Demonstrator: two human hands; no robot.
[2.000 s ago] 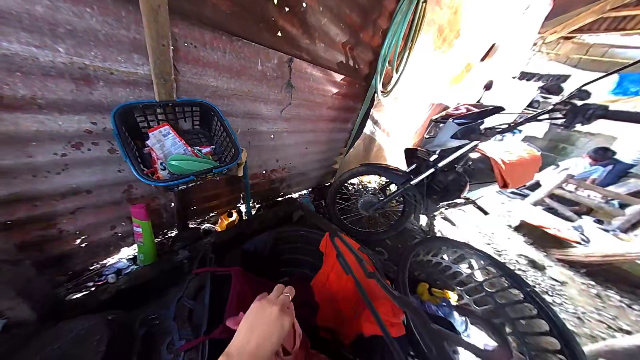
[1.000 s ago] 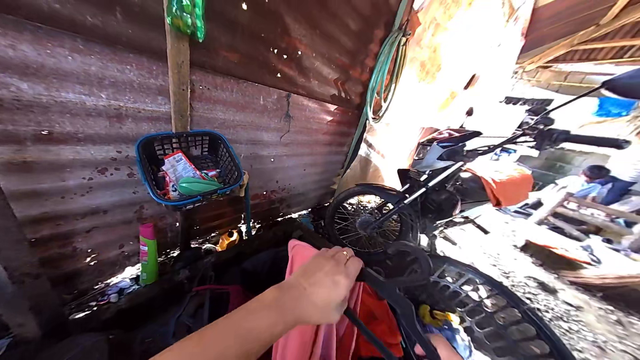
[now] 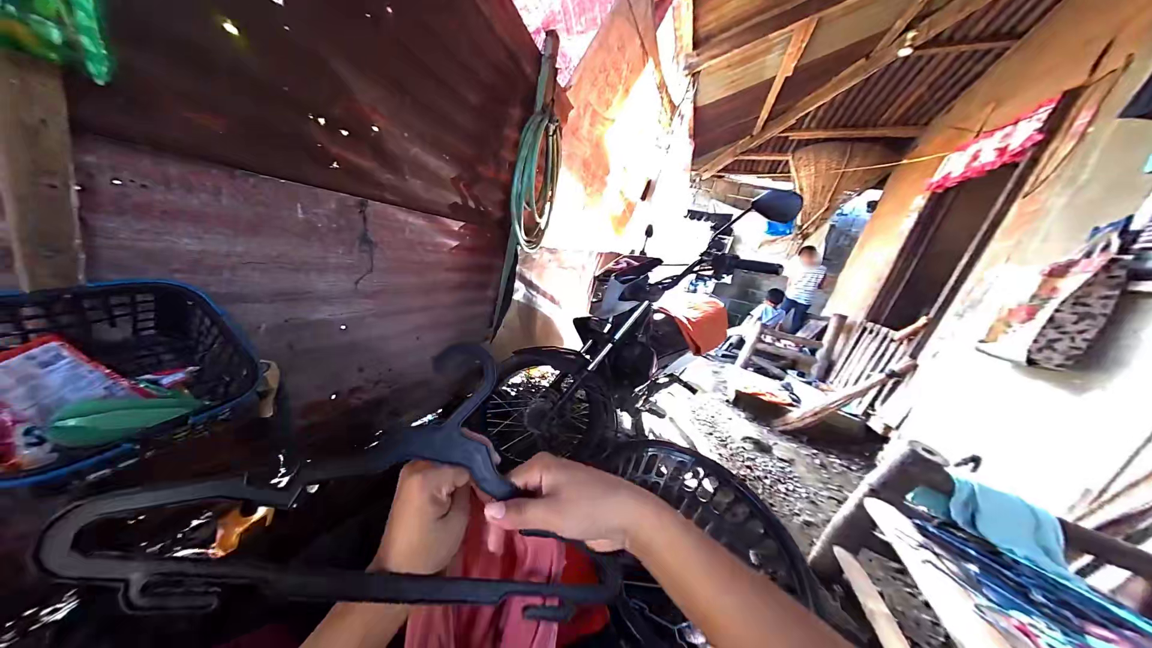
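A dark plastic clothes hanger (image 3: 432,585) lies across the lower middle, its hook pointing up. My left hand (image 3: 427,517) is closed just under the hanger's neck, with a pink cloth (image 3: 481,598) hanging below it. My right hand (image 3: 571,504) pinches the hanger's shoulder on the right, thumb toward the left hand. The pink cloth hangs behind the lower bar, and how far it reaches onto the hanger is partly hidden by the hands. Something red shows behind the cloth. A black slatted plastic basket (image 3: 756,513) is just beyond my right hand.
At left a blue-rimmed basket (image 3: 207,306) holds packets and a green object beside a corrugated metal wall (image 3: 270,234). A motorcycle (image 3: 621,333) stands ahead, below a coiled hose (image 3: 535,180). Cloths hang over a wooden rail (image 3: 1012,522) at right. Two people (image 3: 804,279) are far back.
The view has swung right. One hand held the pink cloth up a second ago; now both hands are together at the hanger, which is raised in front with the cloth beneath it.
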